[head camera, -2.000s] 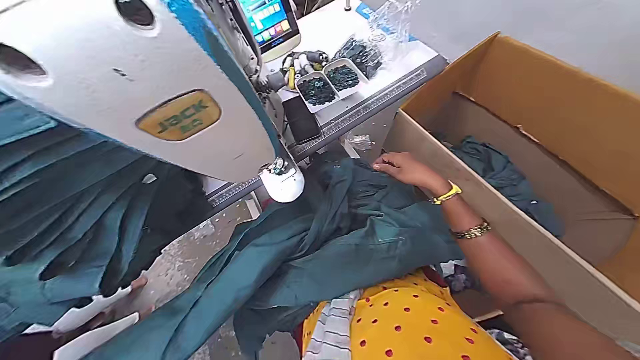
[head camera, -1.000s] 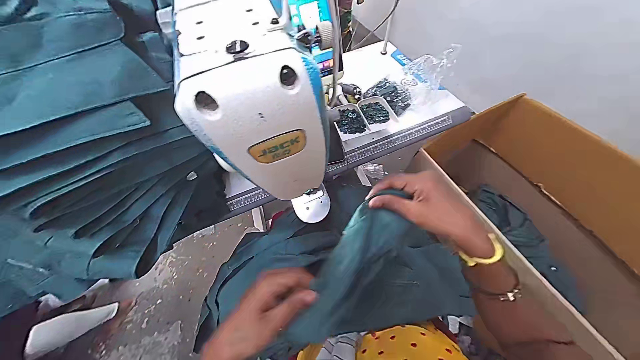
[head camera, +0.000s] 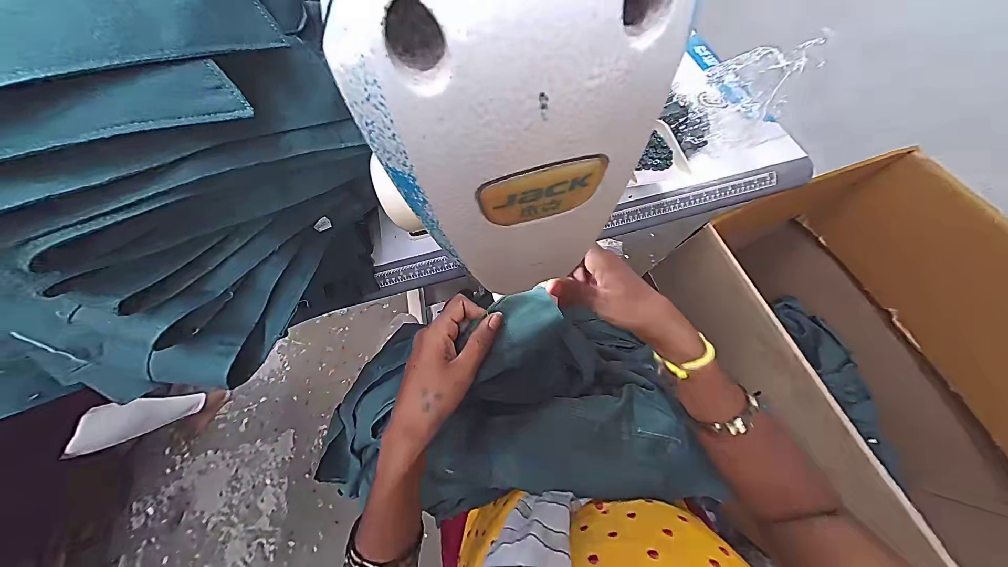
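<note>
A dark teal garment (head camera: 551, 425) lies bunched over my lap, its upper edge raised under the head of a white Jack sewing machine (head camera: 504, 118). My left hand (head camera: 445, 362) pinches that edge between thumb and fingers. On the other side of the same raised edge, my right hand (head camera: 618, 295) grips the cloth close to the machine head. The machine's needle area is hidden behind the head and the cloth.
Stacked teal garments (head camera: 181, 189) hang over the table at the left. A cardboard box (head camera: 756, 315) with teal cloth (head camera: 827, 362) inside stands at the right. Behind the machine are a tray of small dark pieces (head camera: 655, 153) and clear plastic (head camera: 768, 79). A ruler strip (head camera: 693, 201) edges the table.
My left hand, out of sight two seconds ago, has moved up from the lower left to the cloth edge. The raised cloth is now at the machine head. The view has moved closer to the machine.
</note>
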